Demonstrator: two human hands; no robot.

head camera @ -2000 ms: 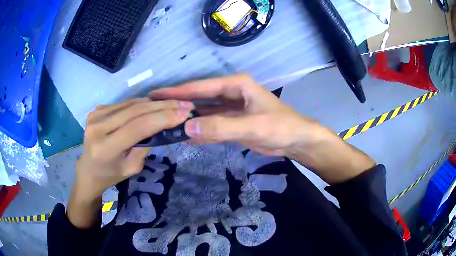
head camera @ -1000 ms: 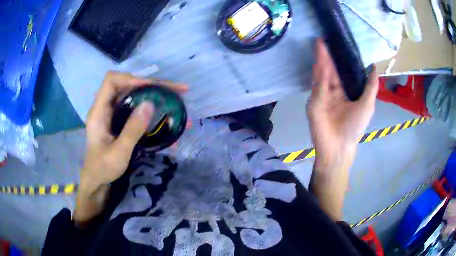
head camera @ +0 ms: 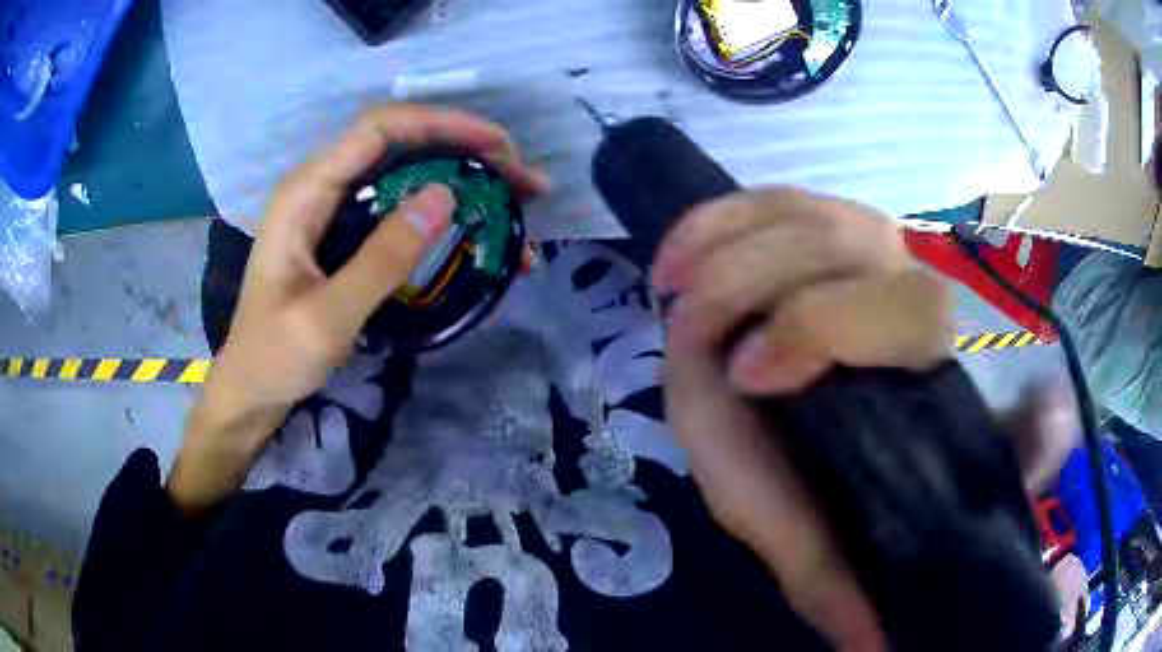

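Note:
My left hand (head camera: 300, 287) holds a round black housing (head camera: 507, 274) with its open side up, the thumb lying across its middle. A green circuit board (head camera: 484, 204) curves along its upper side, and yellow and red wires (head camera: 440, 290) show below the thumb. The battery is mostly hidden by the thumb. My right hand (head camera: 803, 293) is closed around a thick black electric screwdriver (head camera: 663, 172). Its thin metal bit (head camera: 594, 112) points up and left, above and right of the housing, apart from it.
A second open unit (head camera: 765, 92) lies on the white-covered bench (head camera: 535, 51). A black tray (head camera: 370, 15) is cut off at the top edge. A thin metal tool (head camera: 988, 77) lies at right. A blue bin (head camera: 51, 64) is at upper left. A black cord (head camera: 1077, 369) hangs at right.
My right hand went from the housing to the screwdriver on the bench, then lifted it and brought it left. My left hand turned the housing open side up. The view has shifted.

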